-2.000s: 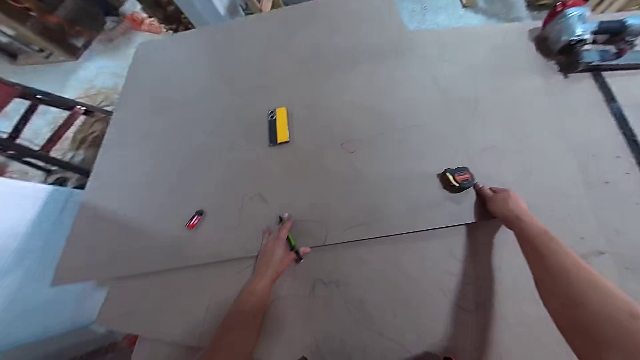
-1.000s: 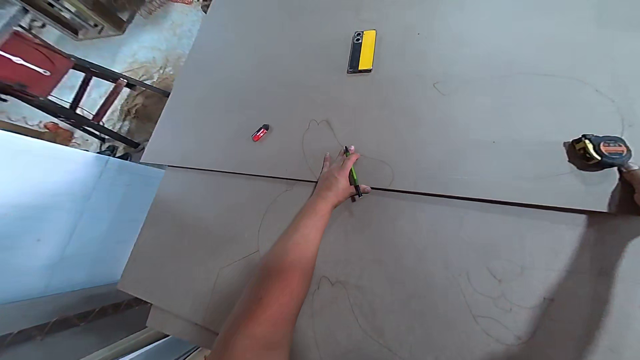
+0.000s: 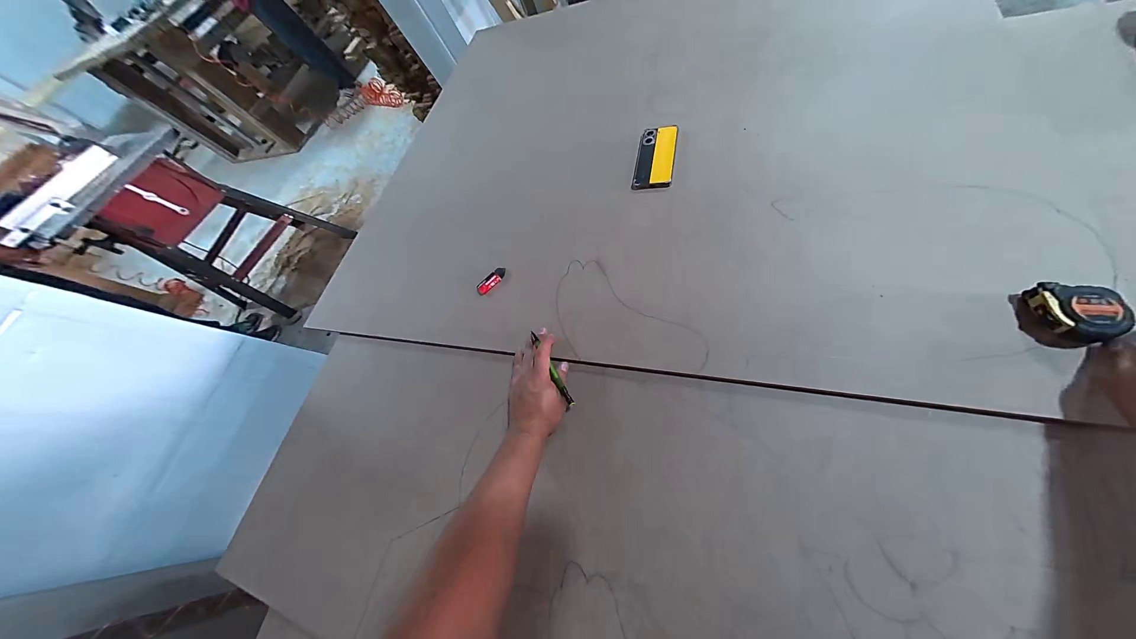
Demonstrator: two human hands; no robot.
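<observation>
A large grey-brown sheet (image 3: 825,257) with faint pencil curves overlaps a second sheet (image 3: 710,497) nearer me. My left hand (image 3: 538,390) rests at the upper sheet's near edge with a green pen or pencil (image 3: 559,382) held between its fingers. Up and left of that hand lies a small red and black object (image 3: 491,281), perhaps a lighter. A black and yellow phone (image 3: 655,157) lies farther back. At the right, my right hand (image 3: 1114,377) is partly cut off by the frame, at the sheet's edge just below a black and orange tape measure (image 3: 1074,314); its fingers are hard to make out.
Left of the sheets are a light blue panel (image 3: 133,417) and a dark metal frame (image 3: 222,244) with a red surface. A wooden workbench (image 3: 213,89) stands at the upper left, with a person's leg beside it and a coiled orange hose (image 3: 382,93) on the floor.
The view has shifted a lot toward the left side of the sheets. My left hand, still holding the green pen or pencil, has moved left along the sheet's edge.
</observation>
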